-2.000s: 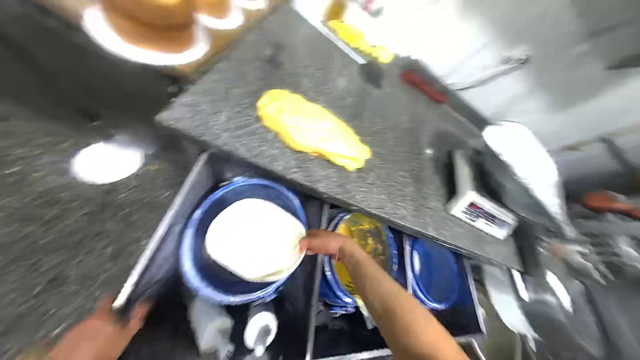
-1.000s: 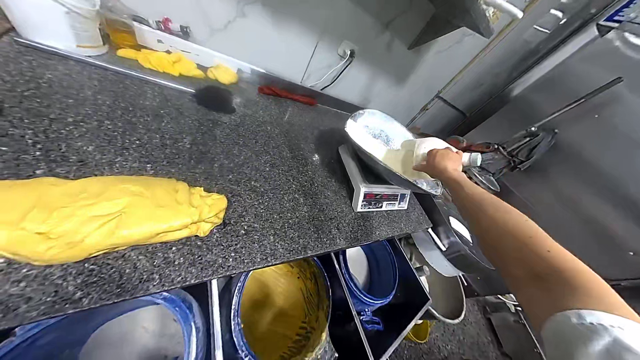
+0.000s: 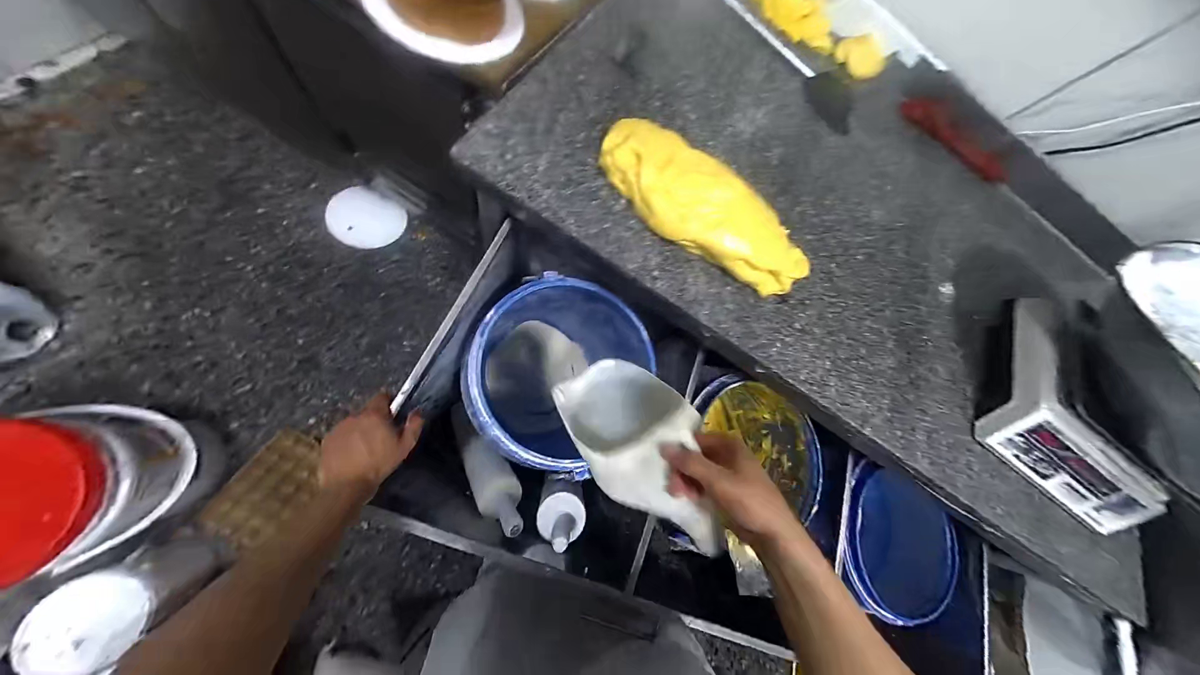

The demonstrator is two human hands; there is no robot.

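Observation:
My right hand (image 3: 717, 473) grips a white plastic scoop (image 3: 633, 436) by its handle. The scoop hangs tilted over the right rim of a round blue bucket (image 3: 478, 375), which has pale powder at its bottom. My left hand (image 3: 370, 445) rests at the metal edge of the open drawer (image 3: 452, 319) that holds the bucket; whether its fingers curl round the edge cannot be told. A long lump of yellow dough (image 3: 703, 206) lies on the grey speckled counter (image 3: 844, 234) above the drawers. A digital scale (image 3: 1073, 441) stands at the counter's right part.
A yellow-smeared bucket (image 3: 764, 431) and another blue bucket (image 3: 900, 544) sit in drawers to the right. Two squeeze bottles (image 3: 561, 516) lie by the first bucket. A red object (image 3: 952, 141) is near the wall; a red-topped container (image 3: 47, 497) stands at far left.
One second ago my right hand was over the metal pan by the scale with a white container; now it is at the blue bucket with the scoop. My left hand has come into view. The view has swung widely.

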